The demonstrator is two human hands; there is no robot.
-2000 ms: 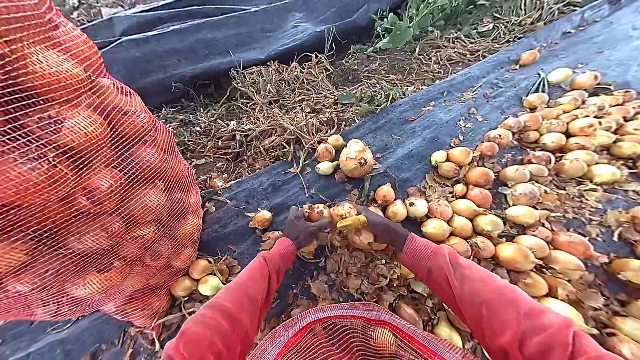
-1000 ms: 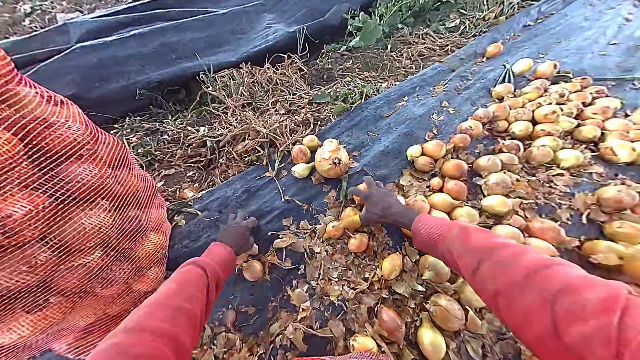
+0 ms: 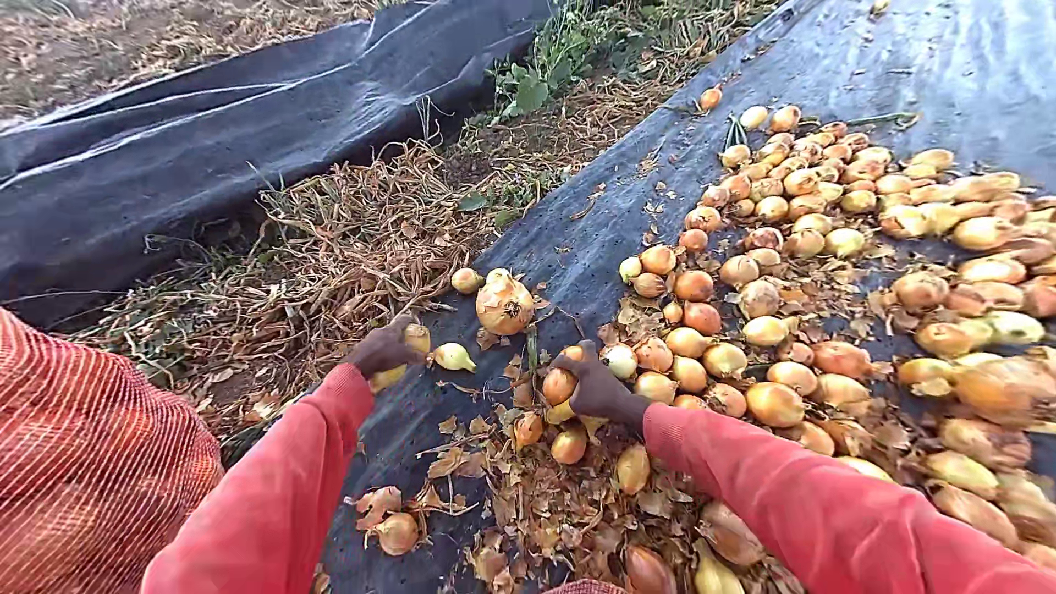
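My left hand [image 3: 386, 350] is closed around small onions near the edge of the black ground sheet [image 3: 577, 247]; one onion [image 3: 417, 337] shows at its fingertips and a yellow one below the palm. A small yellow onion [image 3: 454, 356] lies just right of it, and a large onion [image 3: 504, 304] sits farther up. My right hand [image 3: 591, 381] has its fingers on an onion [image 3: 559, 386] at the left end of the onion pile [image 3: 775, 403], with more small onions right below. Whether it grips that onion firmly, I cannot tell.
A filled red mesh sack [image 3: 91, 462] stands at the lower left. Dry stalks [image 3: 355, 239] lie between this sheet and another black sheet [image 3: 247, 124]. Loose onion skins [image 3: 553, 503] are scattered below my hands, with a lone onion [image 3: 398, 534] on the left.
My left hand has moved up from the sheet's lower left to the small onions beside the large one, and closed on some. My right hand remains at the pile's left end.
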